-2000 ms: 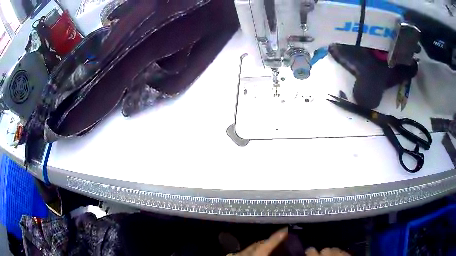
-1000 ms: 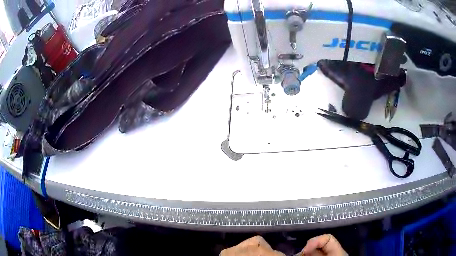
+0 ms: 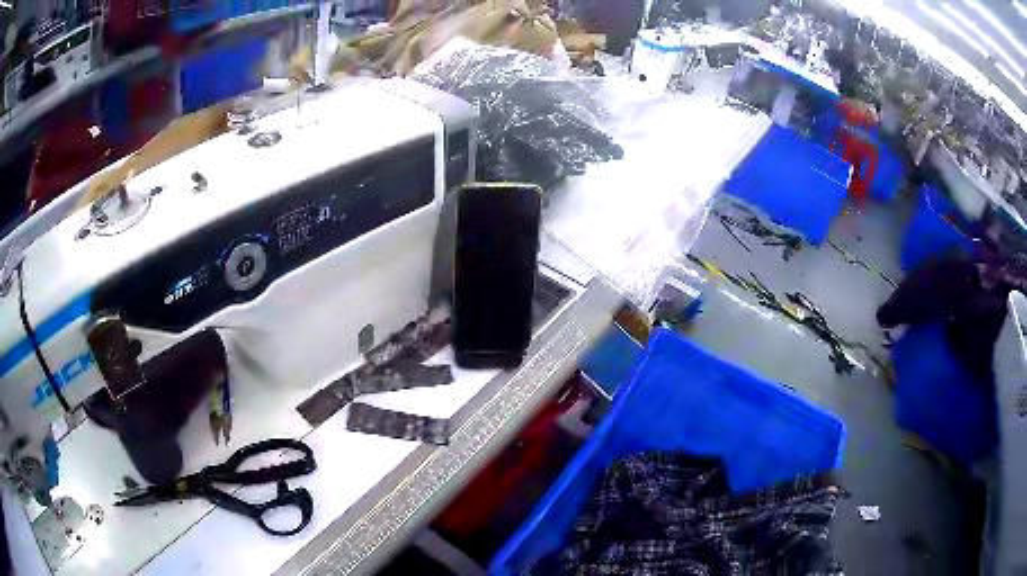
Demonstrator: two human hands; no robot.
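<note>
Neither of my hands is in the picture. The white sewing machine (image 3: 338, 141) with its black control panel stands at the left. Black fabric scissors (image 3: 231, 486) lie on the white table in front of it. A dark cloth piece (image 3: 163, 411) drapes against the machine base, with small pointed snips (image 3: 221, 407) upright beside it. A black phone (image 3: 496, 276) stands upright at the machine's right end. Short plaid strips (image 3: 398, 423) lie to the left of the phone. A plaid garment bundle (image 3: 704, 518) lies in a blue crate below the table edge.
The table's front edge carries a measuring scale (image 3: 451, 467). The blue crate (image 3: 749, 394) stands right of it. Clear plastic (image 3: 507, 73) covers dark fabric behind the machine. More blue crates (image 3: 788, 180) line the floor aisle, with scraps on the floor. A person in red (image 3: 858, 146) is farther back.
The view has swung to the right, away from the needle area and the purple panels. The phone, the crate with plaid fabric and the aisle now show. My hands have left the picture.
</note>
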